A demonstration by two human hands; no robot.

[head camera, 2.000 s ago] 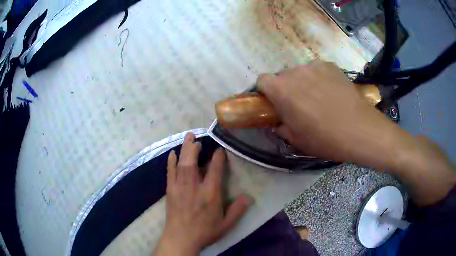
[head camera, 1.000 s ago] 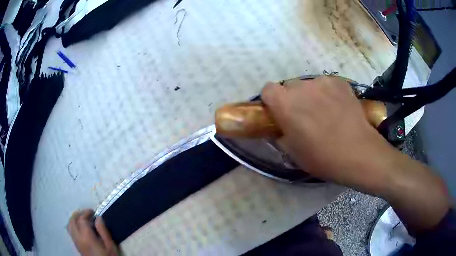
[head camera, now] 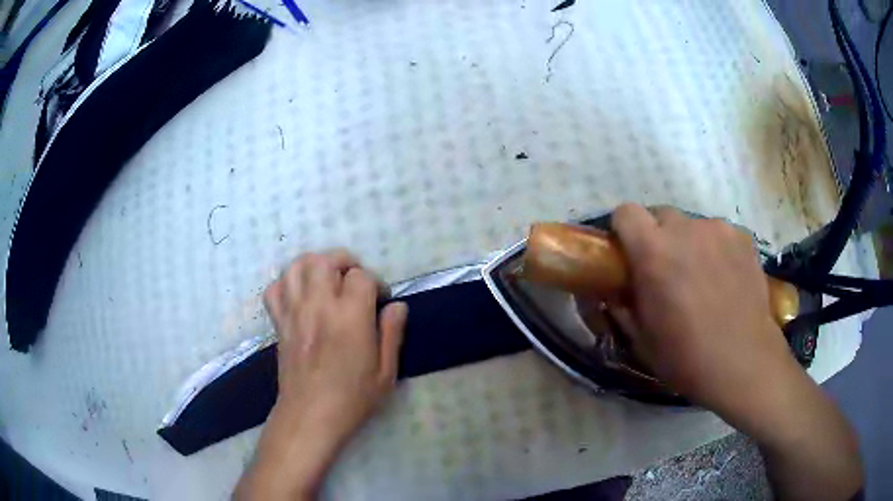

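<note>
A curved dark collar piece [head camera: 450,328] with a white edge along its far side lies flat near the table's near edge. Its right part is under the steam iron [head camera: 558,328]. My right hand [head camera: 690,294] is closed around the iron's orange-brown wooden handle, and the iron's tip points left. My left hand [head camera: 328,328] lies on the middle of the collar piece, covering part of the white edge, with the thumb at its right side and the fingertips bent. Whether the fingers pinch the fabric is hidden.
A curved dark pile of collars [head camera: 108,152] lies at left, with a crumpled black-and-white heap [head camera: 113,44] beyond it. Blue sticks [head camera: 294,12] are at the far edge. Scorch marks [head camera: 803,152] and black hoses [head camera: 862,176] are at right. Loose threads dot the cover.
My left hand has moved from the collar piece's left end to its middle. The piece now lies flatter across the view, its left end uncovered. The iron appears further right as the view has shifted.
</note>
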